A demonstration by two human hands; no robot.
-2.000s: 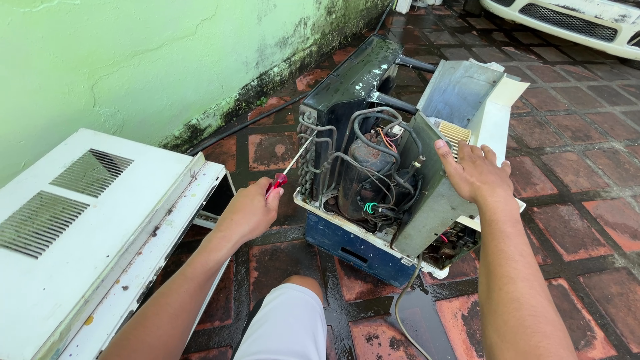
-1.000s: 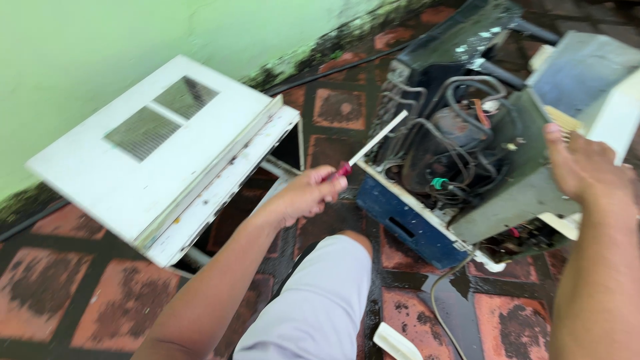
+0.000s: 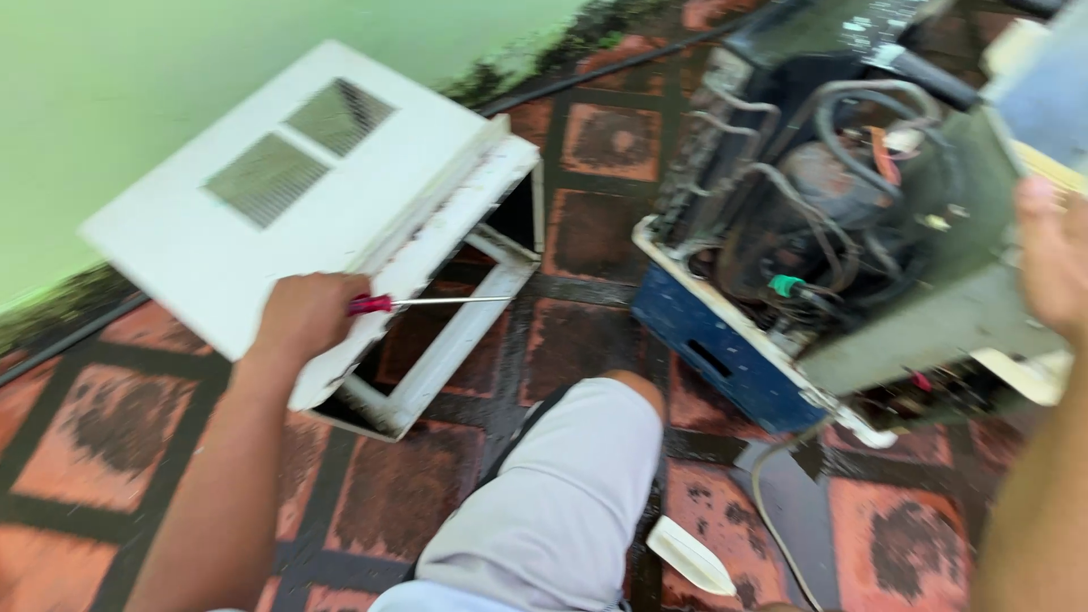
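Note:
My left hand (image 3: pixel 310 314) is closed on a screwdriver (image 3: pixel 429 301) with a red handle, its shaft pointing right, over the white vented metal casing (image 3: pixel 408 204) of an air conditioner. At the right edge, my right hand (image 3: pixel 1054 255) rests against the grey metal panel (image 3: pixel 935 314) of the opened window air conditioner; its fingers are partly cut off by the frame. Inside that unit are a rusty compressor (image 3: pixel 837 183), bent copper tubes and a green-wrapped wire (image 3: pixel 784 285). Its base (image 3: pixel 722 357) is blue.
A green wall (image 3: pixel 212 51) with mould at its foot runs behind the casing, a dark hose (image 3: pixel 612 70) along it. A white plastic piece (image 3: pixel 690 557) lies on the wet brick paving near my knee (image 3: pixel 552 476). A grey cord (image 3: pixel 769 501) trails from the unit.
The view has swung left. My left hand with the screwdriver has moved from beside the unit's coils to over the white casing. My right hand stays at the unit's panel.

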